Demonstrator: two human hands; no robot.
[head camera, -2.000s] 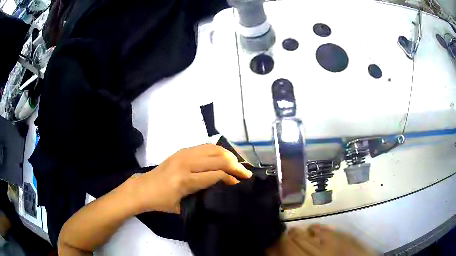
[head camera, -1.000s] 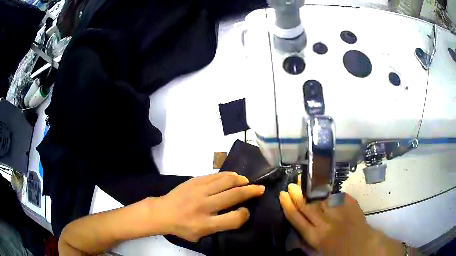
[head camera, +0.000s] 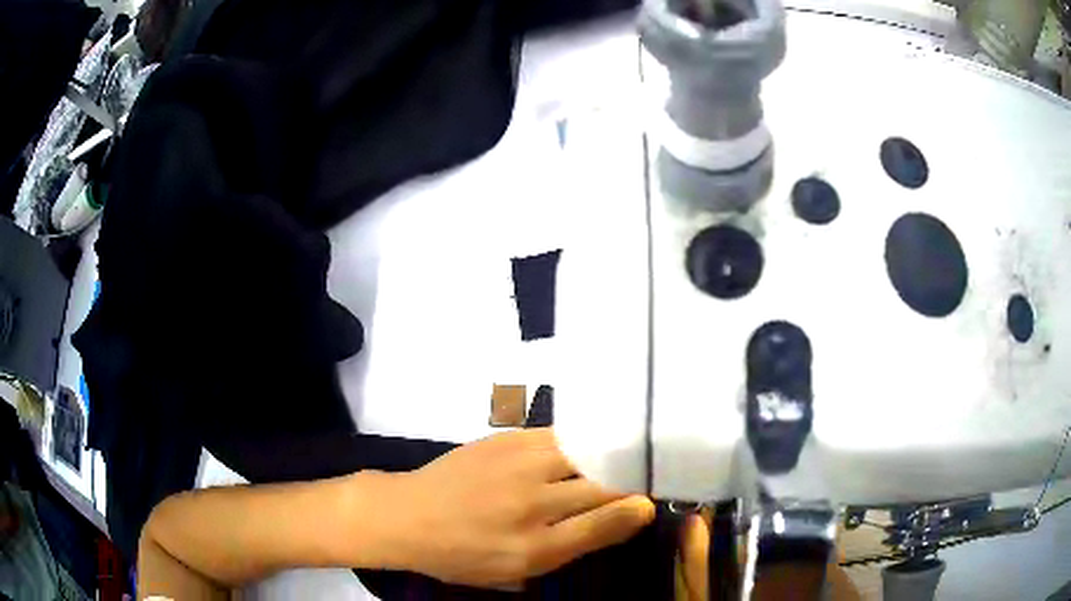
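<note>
The black garment (head camera: 223, 270) lies heaped left of the machine, and a dark section of it runs to the needle area. My left hand (head camera: 505, 505) holds this section at the machine head's lower left, fingers together on top and thumb hidden. My right hand (head camera: 695, 558) is mostly hidden behind the white sewing machine head (head camera: 611, 294). Only a finger and a sliver of skin show, so its grip cannot be seen. The needle and presser foot are hidden too.
A small black square (head camera: 536, 294) lies on the white table (head camera: 435, 258), partly covered by the machine head. A small brown square (head camera: 507, 405) lies below it. A shiny metal guard (head camera: 793, 546) sticks out at the head's front. Tools and clutter stand at the far left.
The view has shifted, so the machine head looks larger and lower and covers the needle area. My right hand, seen on the cloth one second ago, is now mostly hidden. My left hand stays on the cloth.
</note>
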